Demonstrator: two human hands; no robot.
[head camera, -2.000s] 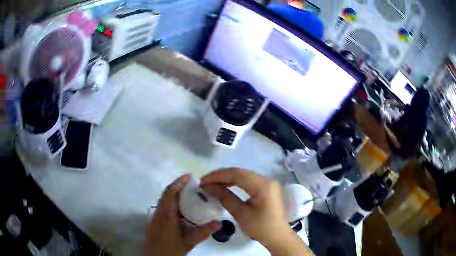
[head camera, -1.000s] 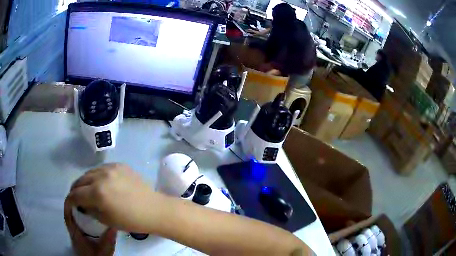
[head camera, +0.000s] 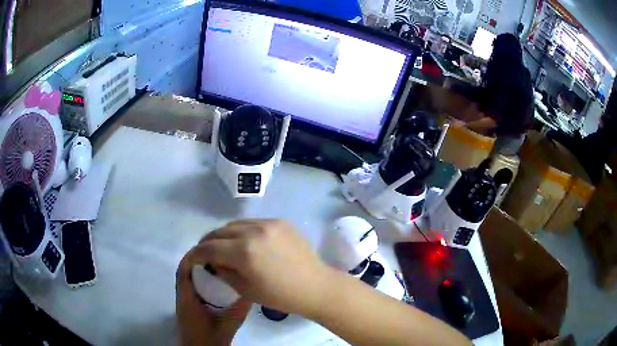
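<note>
A small white bulb camera (head camera: 215, 289) is held low in front of me. My left hand (head camera: 196, 314) is wrapped around it from below and the left. My right hand (head camera: 260, 260) lies over its top, with the fingers bent over it; what the fingertips touch is hidden. A second bulb camera (head camera: 352, 242) stands on the socket test strip (head camera: 389, 285) to the right of my right hand. A black socket (head camera: 372, 272) shows beside it, and another (head camera: 273, 313) is partly hidden under my right forearm.
A PTZ dome camera (head camera: 250, 152) stands before the monitor (head camera: 304, 67). More dome cameras (head camera: 467, 203) stand at right, near the mouse (head camera: 456, 302) on its pad (head camera: 419, 270). An open carton (head camera: 528, 270) is beyond. A smartphone (head camera: 78, 253), fan (head camera: 28, 152) and power supply (head camera: 101, 91) are at left.
The view has swung back left, so the fan and smartphone show fully again. My hands still hold the bulb camera. The mouse glow has changed from blue to red.
</note>
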